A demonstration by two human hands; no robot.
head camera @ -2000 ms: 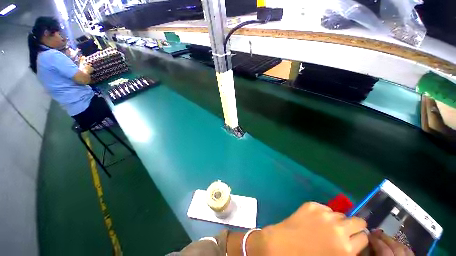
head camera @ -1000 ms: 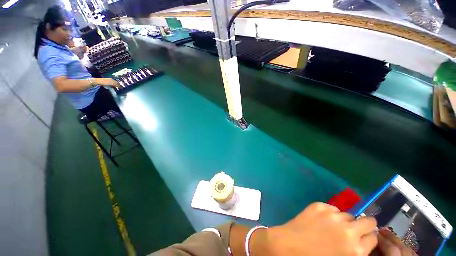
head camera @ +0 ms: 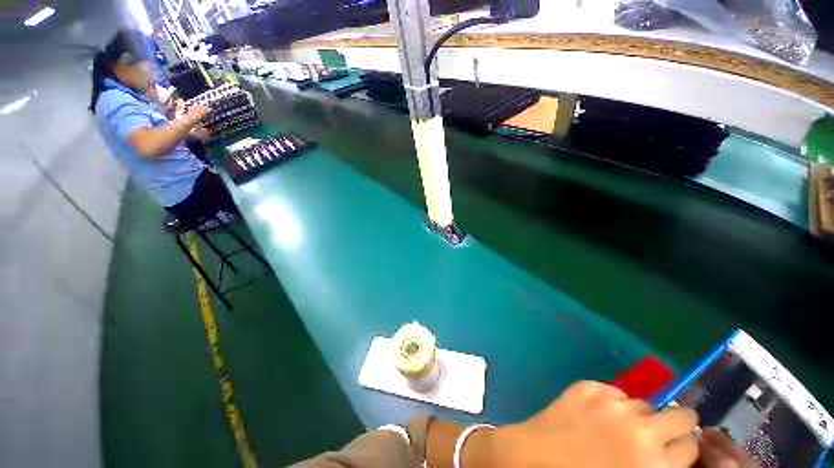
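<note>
The white-and-blue screw feeder (head camera: 764, 402) is at the lower right, cut off by the frame edge, with tiny silvery specks in its dark hopper. A red base (head camera: 643, 377) shows beside its left side. My left hand (head camera: 594, 428), with white bands at the wrist, reaches to the feeder's front with fingers bent together. My right hand (head camera: 722, 452) is mostly cut off at the bottom edge; its fingertips meet the left hand's at the feeder. Whether the fingertips hold anything is too small to tell.
A yellow-tan roll (head camera: 415, 355) stands on a white plate (head camera: 457, 377) on the green bench (head camera: 366, 247). A metal post (head camera: 432, 169) rises from the bench. A seated person (head camera: 151, 137) works at a black parts tray (head camera: 267, 155) at upper left. A shelf (head camera: 585, 69) runs above black trays.
The view has shifted slightly, so bench things sit a little farther right. The seated person's arm has drawn back from the tray. My hands stay together at the feeder.
</note>
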